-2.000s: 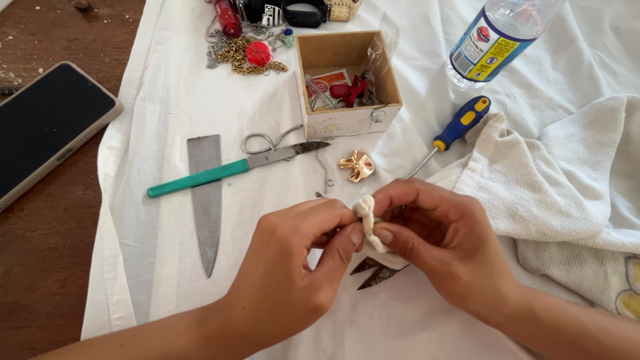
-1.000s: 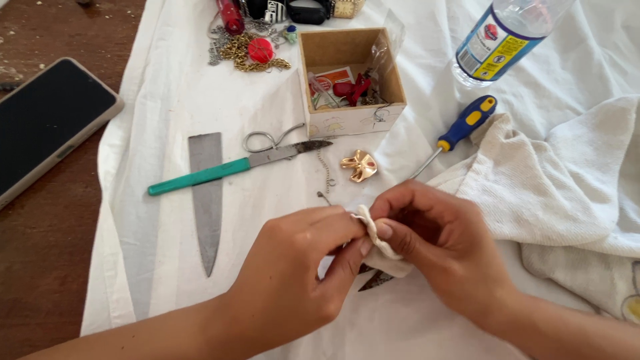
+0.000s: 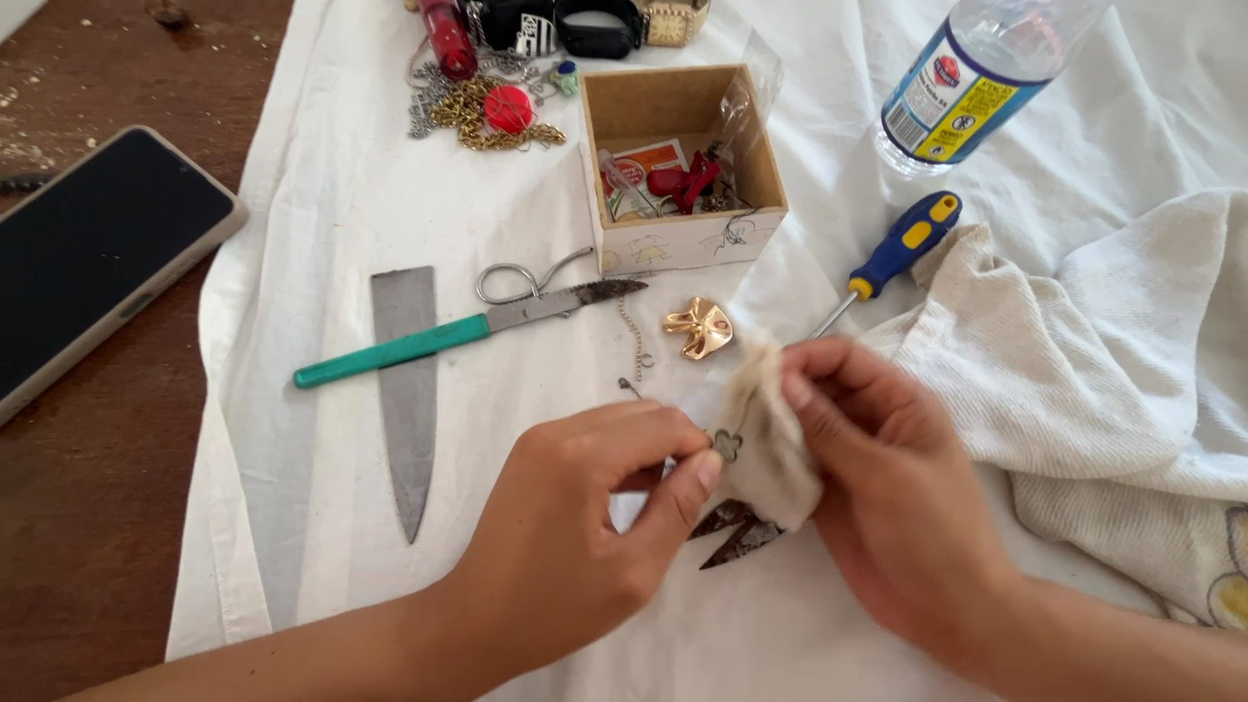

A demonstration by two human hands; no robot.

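Thumb and forefinger of my left hand (image 3: pixel 604 497) pinch a small four-lobed metal jewellery piece (image 3: pixel 727 446) at its edge. My right hand (image 3: pixel 877 468) holds a cream cloth scrap (image 3: pixel 775 448) spread just behind and beside that piece. Under the cloth, two dark, rusty pointed blades (image 3: pixel 736 546) lie on the white sheet, their other end hidden. Just beyond my hands are a crumpled gold-coloured metal ornament (image 3: pixel 698 329) and a thin chain (image 3: pixel 634 336). A green-handled knife (image 3: pixel 400 349) crosses a loose metal blade (image 3: pixel 405 419) to the left.
A wooden box (image 3: pixel 692 239) holds red clips and small items. Chains (image 3: pixel 487 112) and watches (image 3: pixel 597 27) lie behind. At right are a blue-and-yellow screwdriver (image 3: pixel 907 244), a clear plastic bottle (image 3: pixel 965 97) and a bunched cream cloth (image 3: pixel 1072 361). A smartphone (image 3: pixel 107 253) rests at left.
The cloth scrap, folded tightly around the fingertips before, is now opened out in my right hand. The four-lobed metal piece has come into sight at my left fingertips.
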